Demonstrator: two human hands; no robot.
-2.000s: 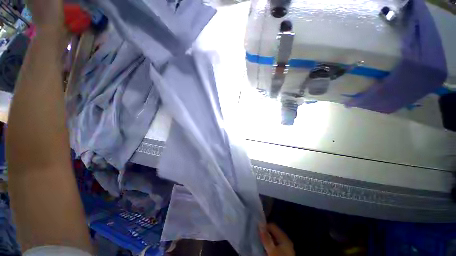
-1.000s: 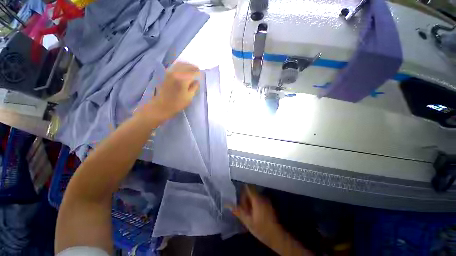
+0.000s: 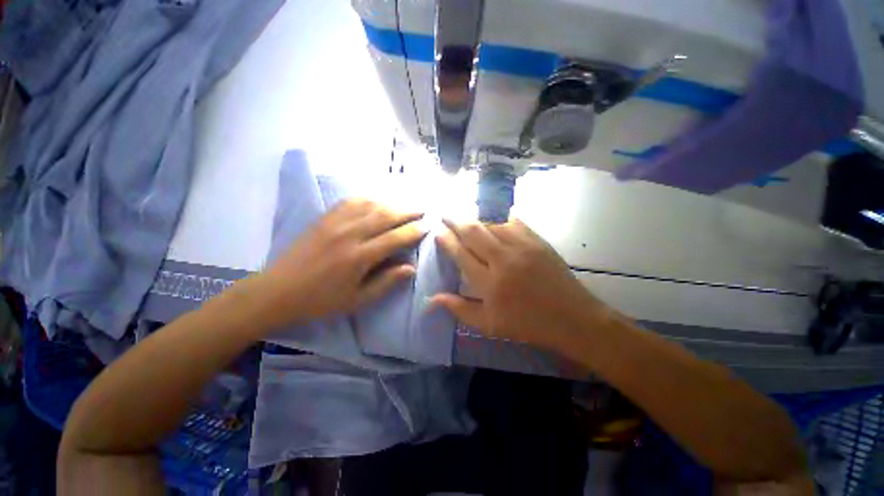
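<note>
A light blue-grey cloth panel lies on the table's front part, its upper end near the bright needle area of the white sewing machine. My left hand lies flat on the panel, fingers pointing right. My right hand presses on the panel's right edge, fingertips close to the left hand's. Both hands are just in front of the needle area, where glare hides the needle and presser foot. A dark grey cylindrical attachment stands just right of the glare.
Rumpled blue-grey cloth lies at the left. More cloth hangs below the table's front edge, which bears a ruler tape. A purple strip hangs over the machine. A black object sits at the right. Blue baskets are below.
The panel and both hands have moved up to the needle area. My right hand has come from below the table edge onto the cloth. The view has moved closer to the machine.
</note>
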